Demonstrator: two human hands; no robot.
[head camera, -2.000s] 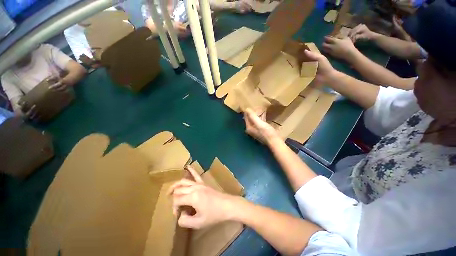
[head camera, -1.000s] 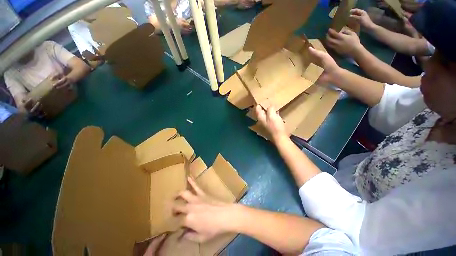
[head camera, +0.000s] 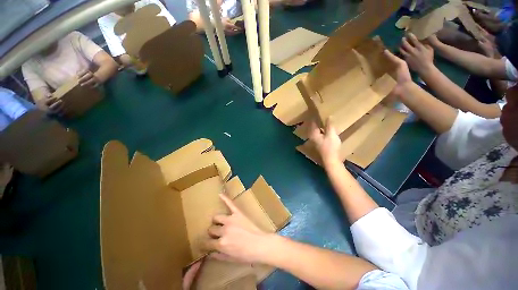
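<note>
The box being folded (head camera: 199, 204) lies in front of me, with its lid panel (head camera: 136, 221) upright on the left and its far side wall (head camera: 196, 177) raised. Flaps stand out on its right side. My right hand (head camera: 241, 235) is over the right long side of the tray, index finger stretched along the inner edge, other fingers bent against the card. My left hand (head camera: 193, 274) shows only as a bit of finger at the near short end; card and the picture's edge hide the rest.
At the right, a person in white sleeves holds another box (head camera: 346, 96) above a flat blank (head camera: 369, 136). Pale upright legs (head camera: 258, 56) stand on the dark-green tabletop (head camera: 227, 156). More people hold cardboard across the table. A part-formed box (head camera: 37, 141) is at the left.
The whole view has shifted, with things lying further right. The far side wall stands up from the tray more clearly than two seconds ago. My left finger has come into view at the near end.
</note>
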